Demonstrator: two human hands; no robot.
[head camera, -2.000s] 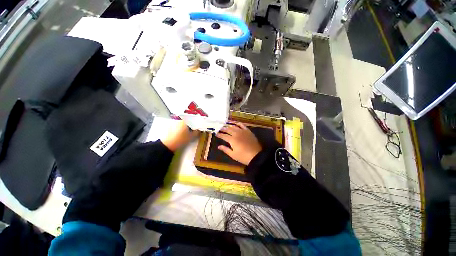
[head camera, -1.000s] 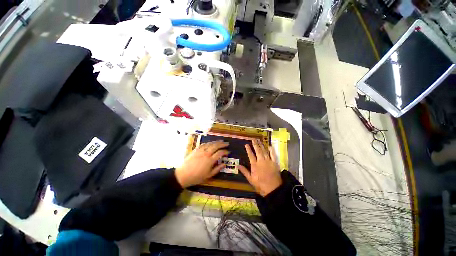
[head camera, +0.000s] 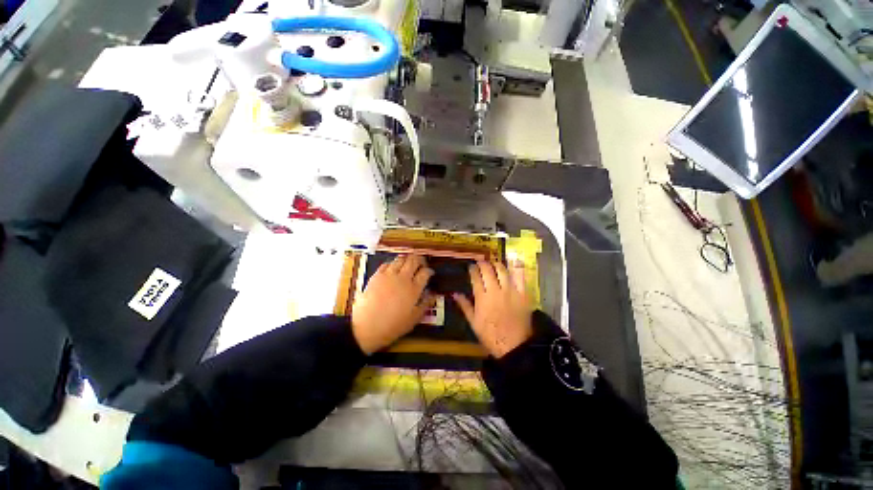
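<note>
A dark fabric panel (head camera: 450, 278) lies inside the amber clamp frame (head camera: 421, 346) below the machine head (head camera: 297, 172). A small white label (head camera: 437, 311) shows on the panel between my hands, partly covered by my left hand. My left hand (head camera: 392, 301) rests palm down on the panel's left part, thumb at the label. My right hand (head camera: 498, 306) rests palm down on the right part, fingers spread, thumb pointing toward the label. Neither hand grips anything. Parts of the panel are hidden under both hands.
A dark panel stack (head camera: 134, 278) with a white label (head camera: 155, 293) on top lies at left. Yellow tape (head camera: 421, 383) borders the plate. Loose thread ends (head camera: 459, 431) hang at the front edge. Snips (head camera: 691, 211) lie below the control screen (head camera: 771, 100) at right.
My left hand has come from beside the machine head onto the panel, and my right hand has moved to its right side. The label came into view between them. The camera view has shifted.
</note>
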